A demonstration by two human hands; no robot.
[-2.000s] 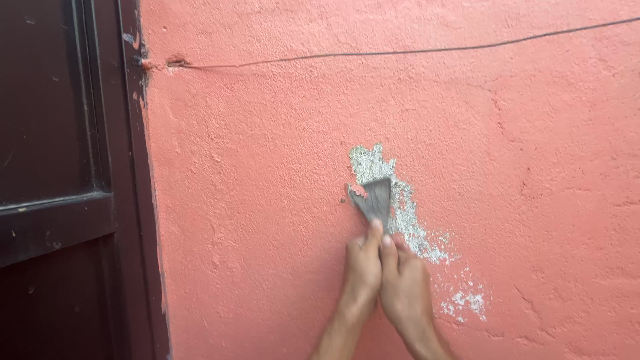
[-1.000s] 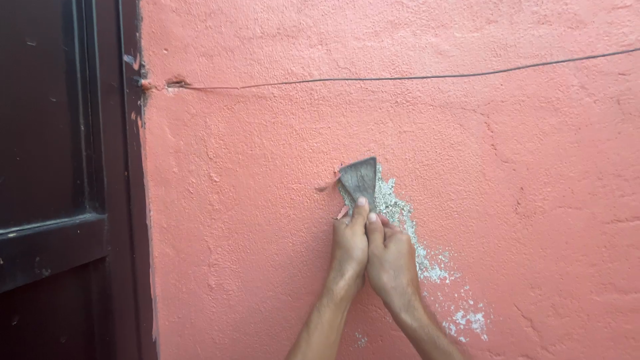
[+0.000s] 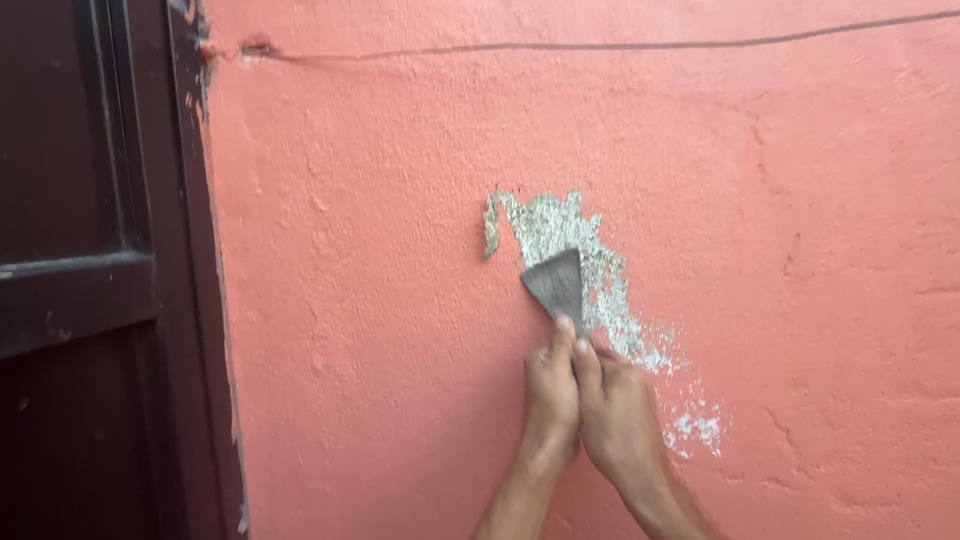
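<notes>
Both my left hand (image 3: 551,397) and my right hand (image 3: 619,405) are closed around the handle of a paint scraper (image 3: 559,283), thumbs side by side near the base of its metal blade. The handle is hidden by my hands. The blade points up and slightly left, over the lower left edge of a bared grey-white patch (image 3: 547,221) in the coral-painted wall (image 3: 360,300). A curled flake of paint (image 3: 491,229) hangs at the patch's upper left. Smaller bared spots (image 3: 697,429) lie to the right of my right wrist.
A dark brown panelled door (image 3: 75,300) with its frame stands at the left, beside the wall's chipped edge. A thin wire (image 3: 555,46) runs across the wall above the patch, from a small hole (image 3: 256,49) near the door frame. Fine cracks mark the wall at right.
The scraper, held in both hands, has moved down from the patch's upper left part since a second ago. The bared area now reaches further at the upper left, with a curled flake beside it.
</notes>
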